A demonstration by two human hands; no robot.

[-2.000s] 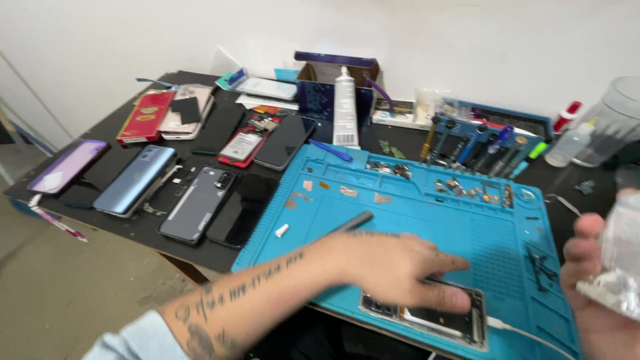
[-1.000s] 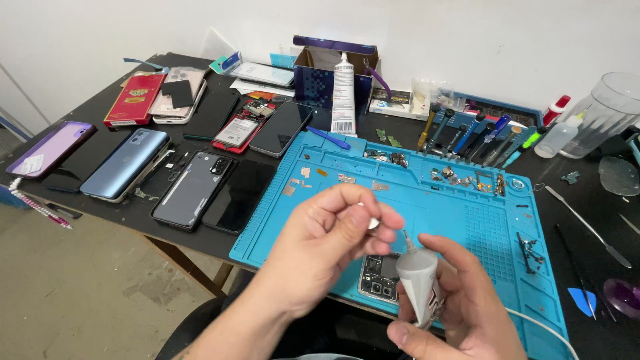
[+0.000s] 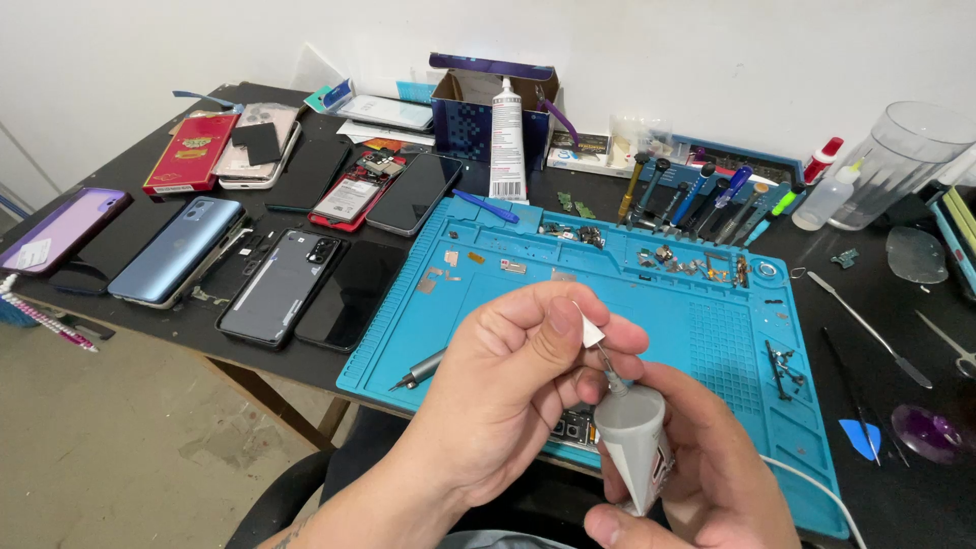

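Note:
My right hand holds a glue tube, its grey shoulder and thin metal nozzle pointing up. Between the thumb and fingers of my left hand is a small white cap, right at the nozzle's upper end; whether the two touch is hard to tell. Below the hands, an opened phone with its camera modules showing lies on the blue silicone repair mat, mostly hidden. A grey pen-shaped screwdriver lies left of my left hand.
Several phones and phone parts, among them a blue phone, cover the left side. Behind the mat stand a white tube, an open box and a row of screwdrivers. Tweezers, a metal spatula and a blue pick lie right.
My left hand was stretched over the phone two seconds ago; it has since come up to the tube with the white cap. The tube has moved from the right edge to before me.

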